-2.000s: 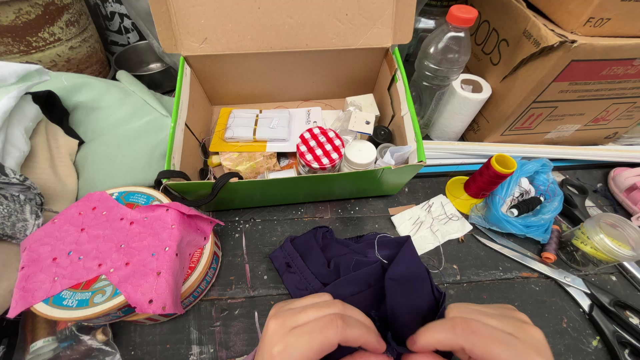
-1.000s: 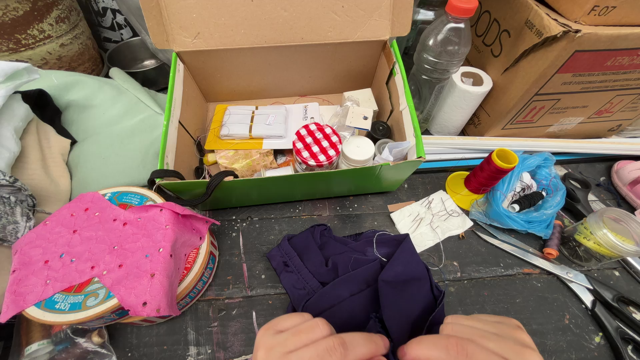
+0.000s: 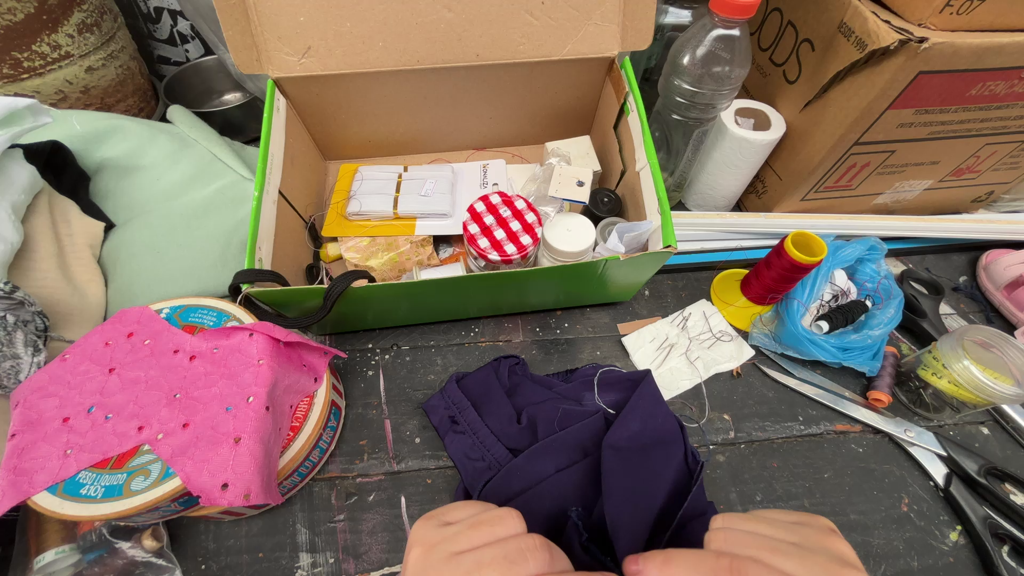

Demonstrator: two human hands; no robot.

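Dark navy fabric (image 3: 560,448), with a stitched hem and a loose pale thread on top, lies bunched on the black wooden table (image 3: 384,448). My left hand (image 3: 484,540) and my right hand (image 3: 744,544) grip its near edge at the bottom of the view, fingers curled; the fingertips are partly cut off. Just beyond the fabric is a white cloth piece (image 3: 686,344) stuck with needles. To its right stand a red thread spool (image 3: 784,268) and a blue plastic bag (image 3: 860,336) holding small spools. Large scissors (image 3: 872,416) lie at the right.
A green cardboard box (image 3: 480,300) of sewing supplies stands behind the fabric. Pink fabric (image 3: 176,400) drapes over a round tin (image 3: 312,456) at left. A plastic bottle (image 3: 700,88), a paper roll (image 3: 734,156) and a carton (image 3: 896,120) are at back right. A clear jar (image 3: 960,368) holds a tape measure.
Both hands have moved apart a little compared with one second ago and still hold the navy fabric near its lower edge.
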